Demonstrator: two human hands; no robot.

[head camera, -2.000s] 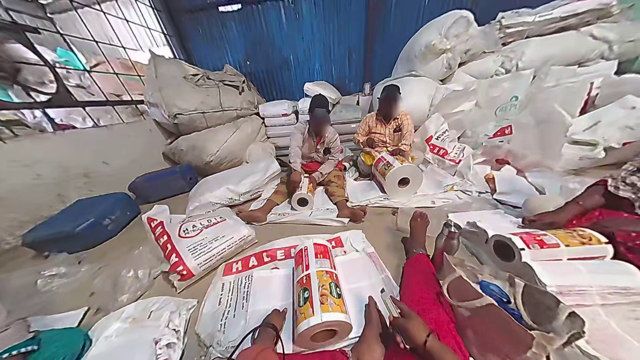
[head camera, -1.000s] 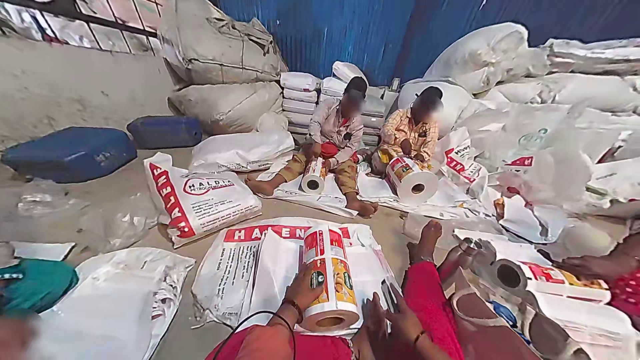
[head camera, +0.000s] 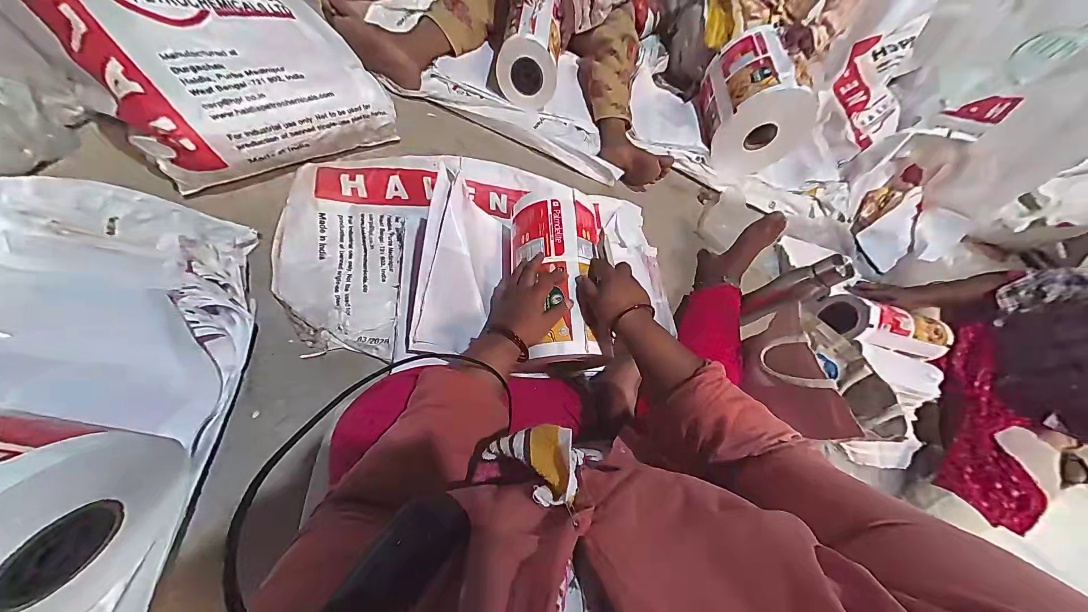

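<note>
A roll of printed plastic film (head camera: 557, 225), red, white and yellow, lies in front of me on white sheets (head camera: 455, 280) spread over a flattened woven sack (head camera: 340, 246). My left hand (head camera: 529, 302) rests on the roll's printed side with its fingers spread. At the roll's right edge, my right hand (head camera: 614, 297) has its fingers bent around a thin object pointing away from me; its kind cannot be told. The roll's near end is partly visible below my hands.
A large roll (head camera: 76, 510) lies at lower left beside white sheeting (head camera: 110, 280). A printed sack (head camera: 246, 85) is at upper left. Co-workers sit ahead with film rolls (head camera: 527, 68); another person's arm (head camera: 935, 291) is at right, near another roll (head camera: 892, 327). A dark cable (head camera: 280, 459) curves by my left side.
The view has tilted down. My left hand was beside the roll at first, then on it, where it remains. My right hand has come up against the roll's right edge.
</note>
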